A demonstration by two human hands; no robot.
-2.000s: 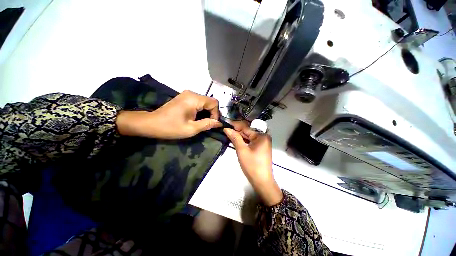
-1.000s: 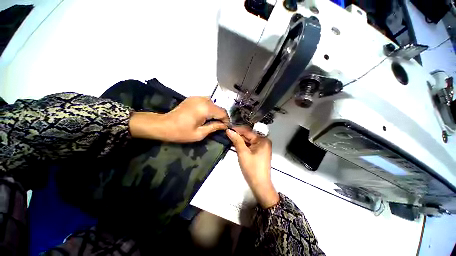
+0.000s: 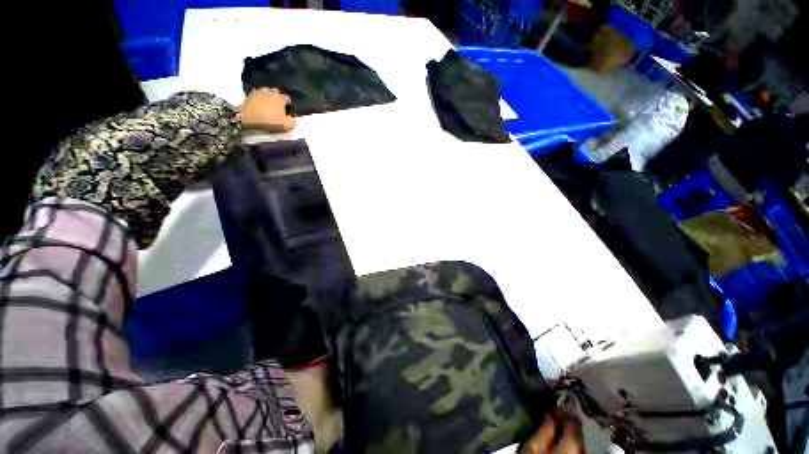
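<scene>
A camouflage panel (image 3: 435, 363) with a rounded top and dark border lies at the lower middle, its right edge by the needle area (image 3: 577, 390) of the white sewing machine. A black fabric part (image 3: 297, 213) extends up and left from it. My left hand (image 3: 269, 111) is far forward at the upper left, fingers curled on the near-left edge of a loose dark camouflage piece (image 3: 319, 80) lying on the table. My right hand (image 3: 554, 434) is at the panel's lower right edge, cut off by the bottom of the picture; its grip is hidden.
Another dark piece (image 3: 467, 96) lies on the white table (image 3: 390, 204) near its right edge. A blue bin (image 3: 541, 97) stands beyond that edge. Dark fabric (image 3: 647, 222) lies right of the table. The machine head (image 3: 674, 372) is at lower right. Blue material (image 3: 191, 324) shows below left.
The view has swung left. My left hand has let go of the work by the needle and reached out to the loose piece. My right hand is now low at the picture's edge.
</scene>
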